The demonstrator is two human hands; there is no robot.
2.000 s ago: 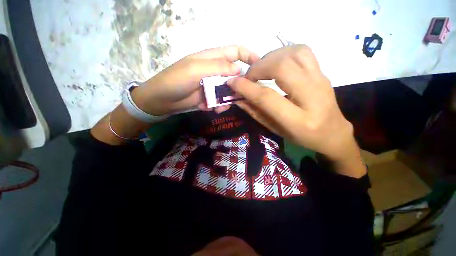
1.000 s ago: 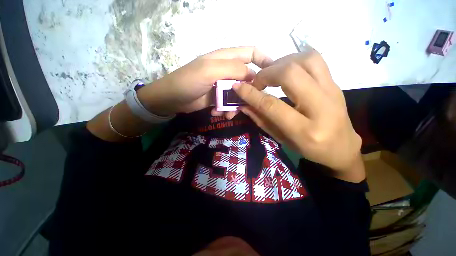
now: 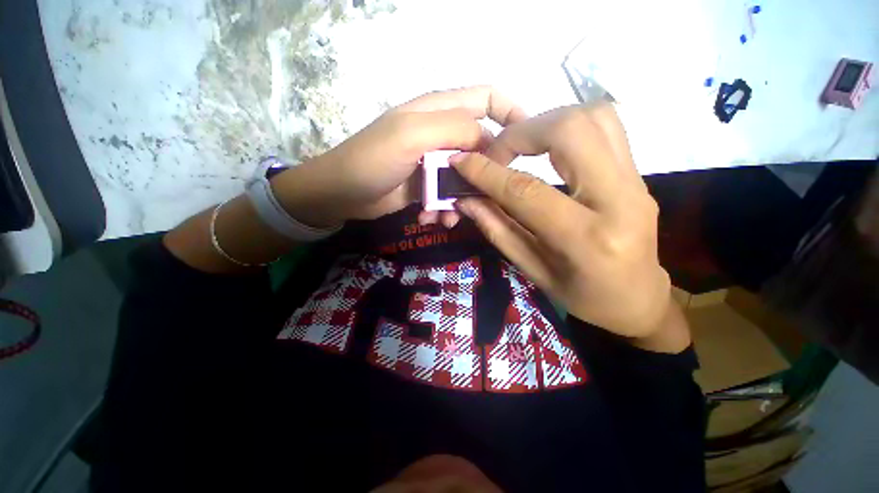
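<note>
A pink mini camera body is held just in front of my chest, its back with the dark rectangular screen facing up. My left hand holds it from the left and from beneath, fingertips showing below its lower edge. My right hand lies over its right side, with fingers on the screen's upper edge and lower right corner. Those fingers hide the right part of the camera. I cannot tell whether a separate screen window lies on the screen.
On the white table, a pale flat piece lies beyond my right hand. A cluster of black frame-shaped scraps, tiny blue bits and another pink camera lie at the right. A grey-edged device is at the left. A cardboard box is below right.
The camera has shifted slightly right and its screen side is turned up more squarely than two seconds ago. My right fingers have moved slightly over the screen, with the lower fingertip now at its bottom corner.
</note>
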